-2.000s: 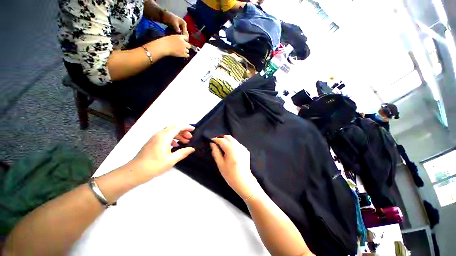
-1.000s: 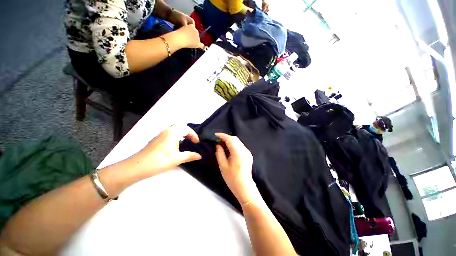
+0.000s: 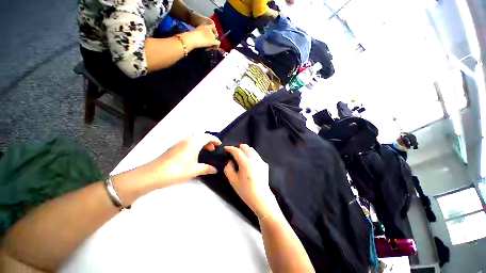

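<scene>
A large black garment (image 3: pixel 298 176) lies spread over the white table, from the centre to the lower right. My left hand (image 3: pixel 186 159) holds a bunched bit of its near left edge between thumb and fingers. My right hand (image 3: pixel 248 173) pinches the same bunched part just to the right, with fingertips curled in. The two hands are nearly touching. The pinched part is dark, and no needle or thread can be made out.
The white tabletop (image 3: pixel 178 114) runs along my left. A yellow-black patterned cloth (image 3: pixel 252 87) and a bottle (image 3: pixel 301 80) lie beyond the garment. A person in a floral top (image 3: pixel 125 37) sits at upper left. Green cloth (image 3: pixel 45 173) is at left, a magenta bottle (image 3: pixel 395 247) at lower right.
My hands have come closer together, bunching the cloth edge between them. The whole view has shifted slightly, and the seated person appears further right.
</scene>
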